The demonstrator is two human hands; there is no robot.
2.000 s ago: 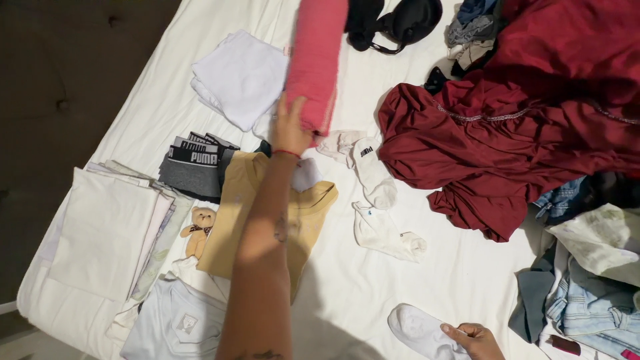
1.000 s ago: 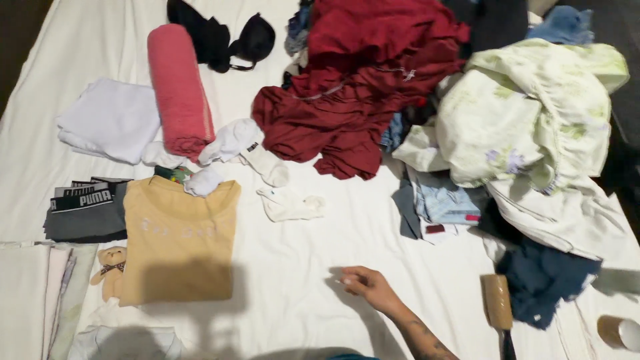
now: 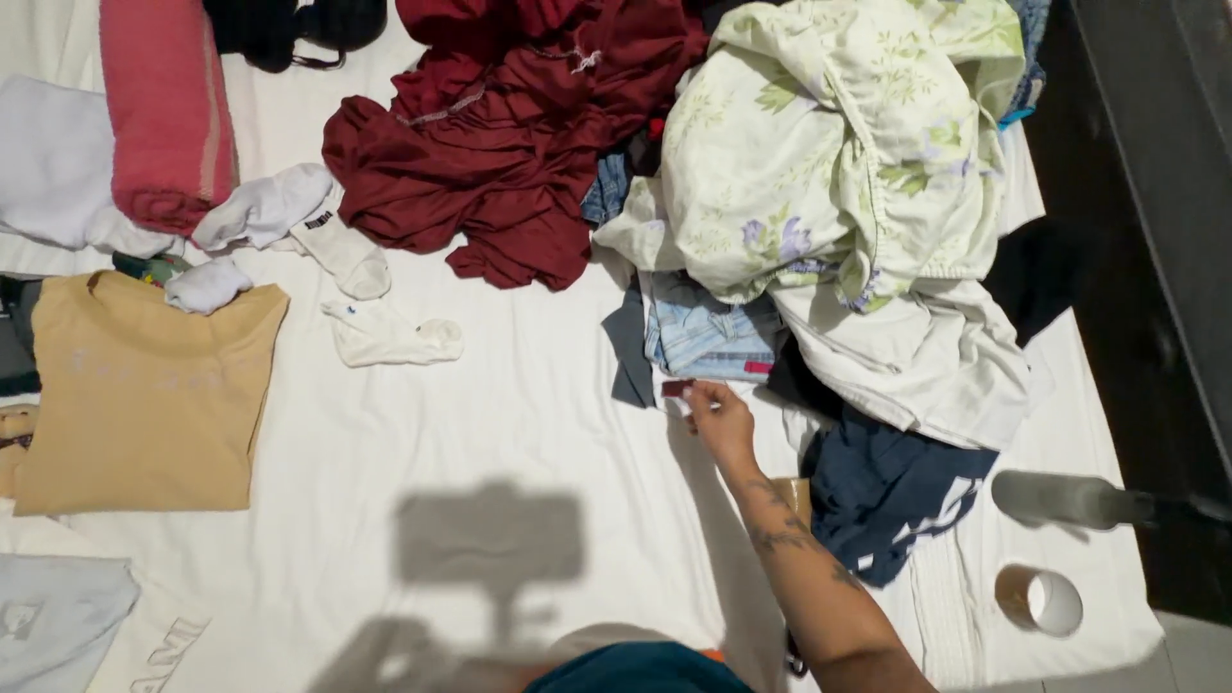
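My right hand (image 3: pixel 722 416) reaches to the lower edge of the clothes pile, its thumb and forefinger closed on a white garment (image 3: pixel 674 404) beside a dark red patch. Just above it lie folded light blue denim (image 3: pixel 712 332) and a dark grey cloth (image 3: pixel 630 351). My left hand is out of view. A cream sock (image 3: pixel 395 337) lies alone on the white sheet, near another white sock (image 3: pixel 346 255) with dark lettering. At the left is a folded mustard T-shirt (image 3: pixel 154 404) with a small, pale bunched sock (image 3: pixel 207 286) on its neckline.
A maroon garment (image 3: pixel 500 144) and a floral sheet (image 3: pixel 837 144) are heaped at the top. Navy cloth (image 3: pixel 885 491), a grey bottle (image 3: pixel 1054 499) and a tape roll (image 3: pixel 1039 599) lie at the right. A rolled pink towel (image 3: pixel 164 115) lies upper left, near black bras (image 3: pixel 298 29).
My right hand, over bare sheet a second ago, is now at the pile's lower edge. Two seconds ago it held a white sock while my left hand touched the pink towel. The view has shifted right.
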